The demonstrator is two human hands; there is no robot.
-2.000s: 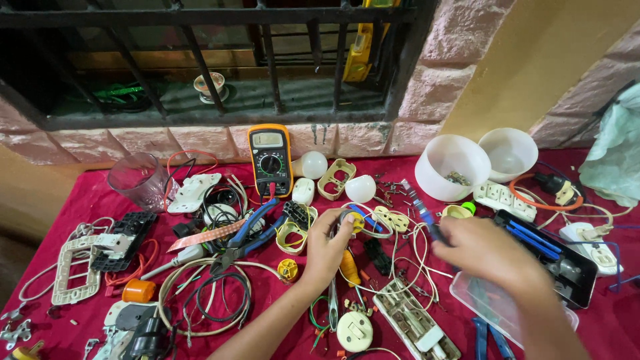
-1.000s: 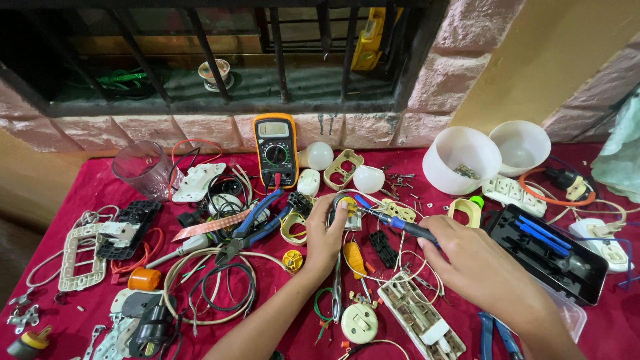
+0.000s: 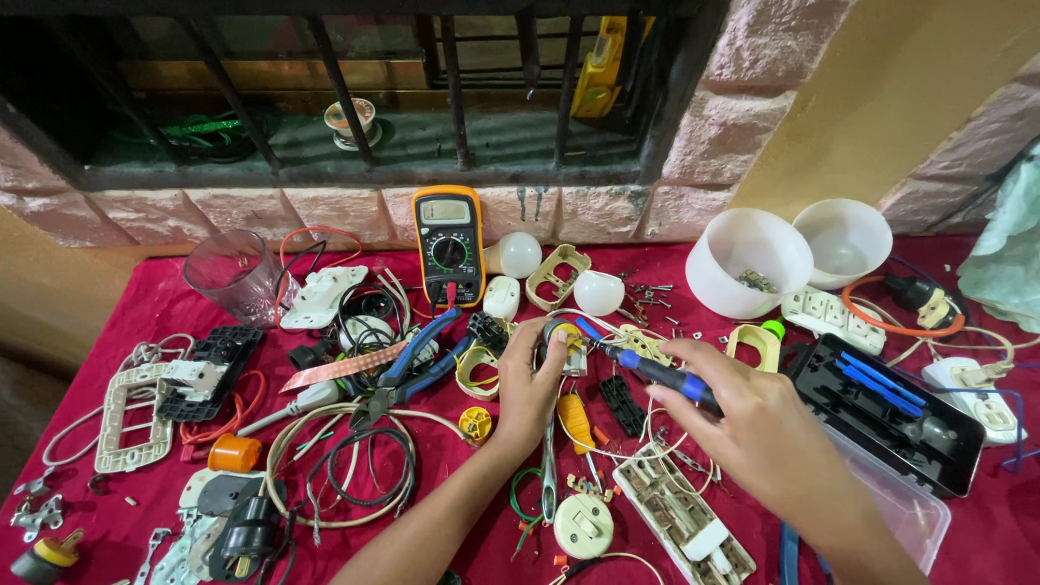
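Note:
My left hand (image 3: 528, 374) grips a small black and yellow electrical plug (image 3: 562, 333) near the middle of the cloth. My right hand (image 3: 739, 406) holds a screwdriver with a blue and black handle (image 3: 662, 376), its shaft pointing left to the plug; whether the tip touches it is hard to tell. Left of my left hand lie blue-handled pliers (image 3: 410, 366) and a yellow round plug part (image 3: 475, 423). Between my forearms are a yellow-handled screwdriver (image 3: 575, 424), a round cream switch (image 3: 583, 525) and an opened power strip housing (image 3: 682, 520).
An orange multimeter (image 3: 449, 248) leans against the wall below the barred window. A glass (image 3: 236, 272) stands at the back left. White plastic tubs (image 3: 747, 268) and an open black case (image 3: 886, 422) are on the right. Coiled cables (image 3: 349, 516) and loose parts cover the left.
The screwdriver in my right hand is now farther right than a second ago relative to nothing certain; its grip has shifted toward the handle's end, with my fingers more spread.

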